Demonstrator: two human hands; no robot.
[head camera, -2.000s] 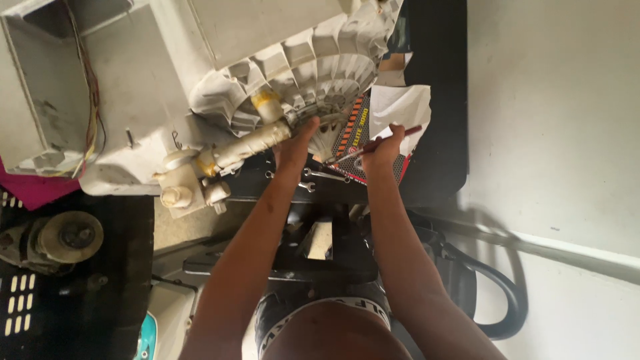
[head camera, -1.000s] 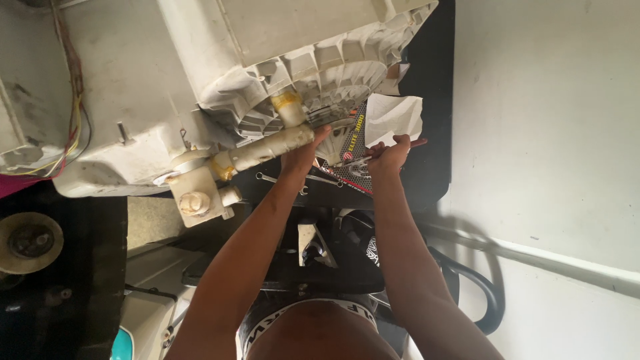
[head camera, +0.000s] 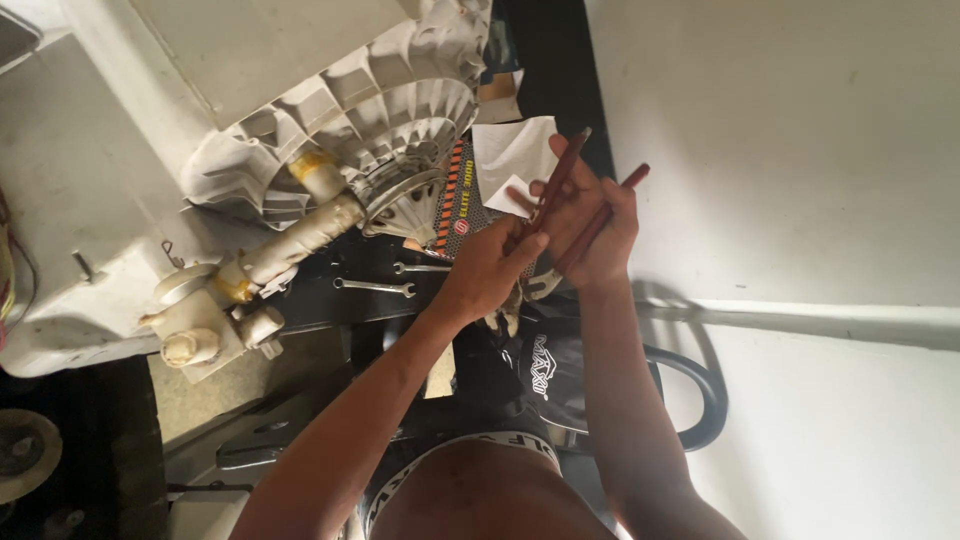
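Observation:
My left hand (head camera: 487, 266) grips the lower end of a red handle (head camera: 561, 176) that slants up to the right and ends in a small metal tip. My right hand (head camera: 600, 229), palm up, holds a second red handle (head camera: 600, 229) with a curved metal jaw (head camera: 541, 285) at its lower end. They look like the handles of pliers; whether they join is hidden by my hands. To the left are a ribbed pale plastic tub (head camera: 360, 97), like a washing machine's, and a pale pipe fitting (head camera: 307, 236). Two metal wrenches (head camera: 375, 286) (head camera: 424, 268) lie below it.
A patterned box (head camera: 457, 199) and white paper (head camera: 514, 150) lie behind my hands. A pale wall (head camera: 772, 150) stands at the right, above a curved dark bar (head camera: 716, 405). A black bag or cover (head camera: 559, 375) with printing is near my right forearm. Wires (head camera: 7, 262) hang at the far left.
My left hand has left the pipe and tub area and moved right, onto a red handle. My right hand has turned palm up, and the red handles now stand apart.

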